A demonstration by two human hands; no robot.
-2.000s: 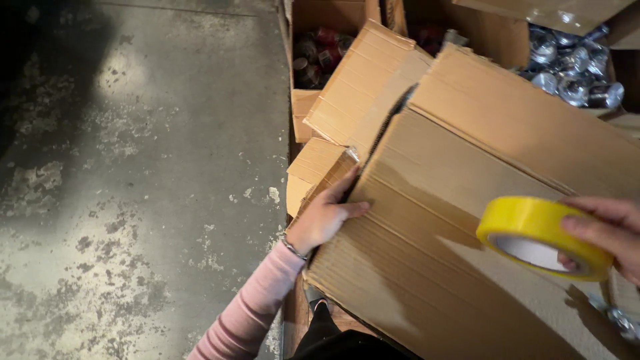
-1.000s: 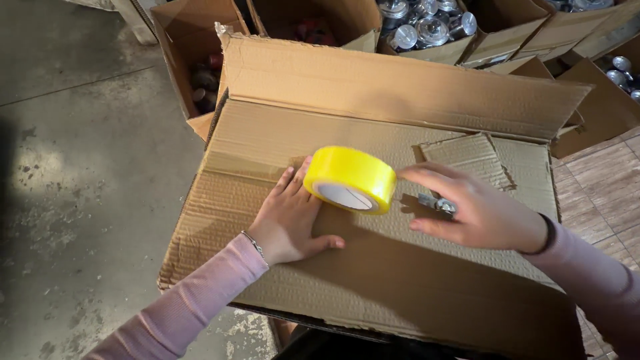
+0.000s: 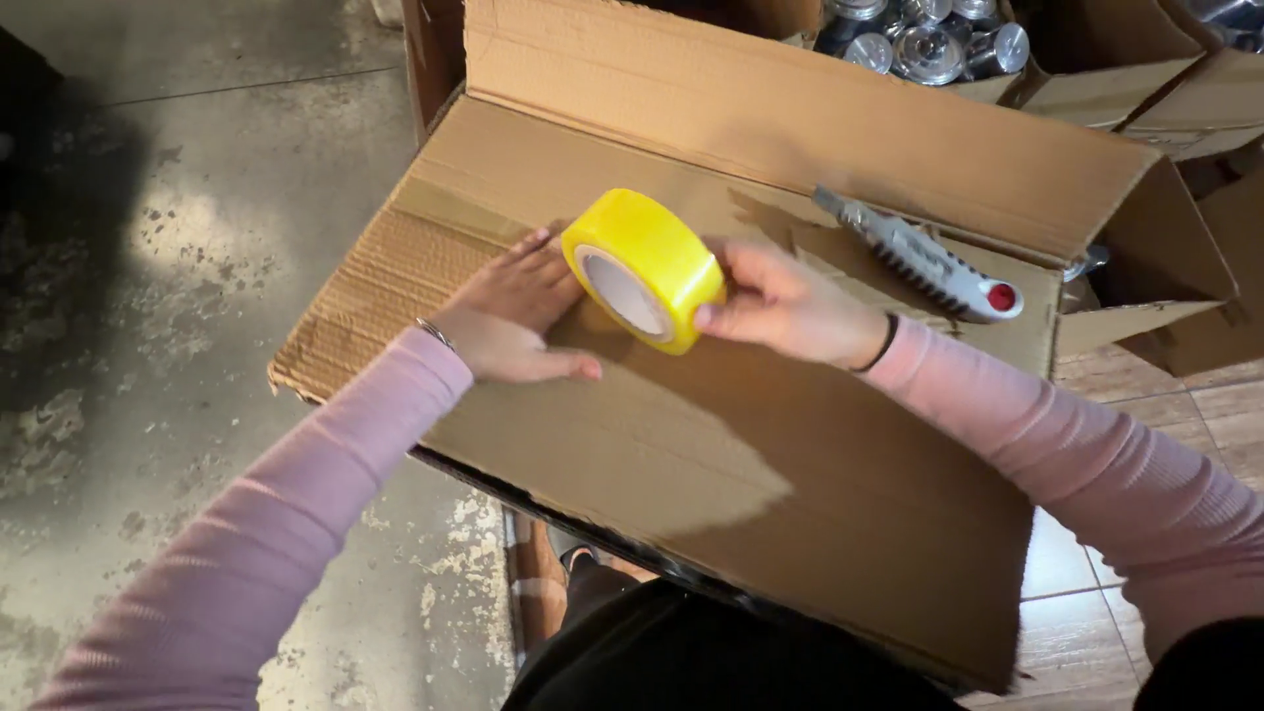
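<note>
My right hand (image 3: 785, 301) grips a roll of yellow packing tape (image 3: 647, 269) by its right side, above a large cardboard box (image 3: 612, 434). Palm down with the thumb spread, my left hand (image 3: 518, 311) lies on the cardboard just left of the roll, which hides some of its fingertips. A grey utility knife with a red button (image 3: 923, 255) rests on the cardboard at the right, beyond my right hand. Along the far side of the box a long flap (image 3: 790, 118) stands raised.
Behind the flap, an open carton holds several shiny metal-topped items (image 3: 928, 49). More open cardboard boxes (image 3: 1111, 79) stand at the upper right. Worn concrete floor (image 3: 217, 247) shows at the left, tiled floor (image 3: 1076, 583) at the right.
Two seconds ago my left hand held the box's edge; since then it has come to lie flat on the cardboard. The tape roll has tilted more upright. The view has shifted strongly.
</note>
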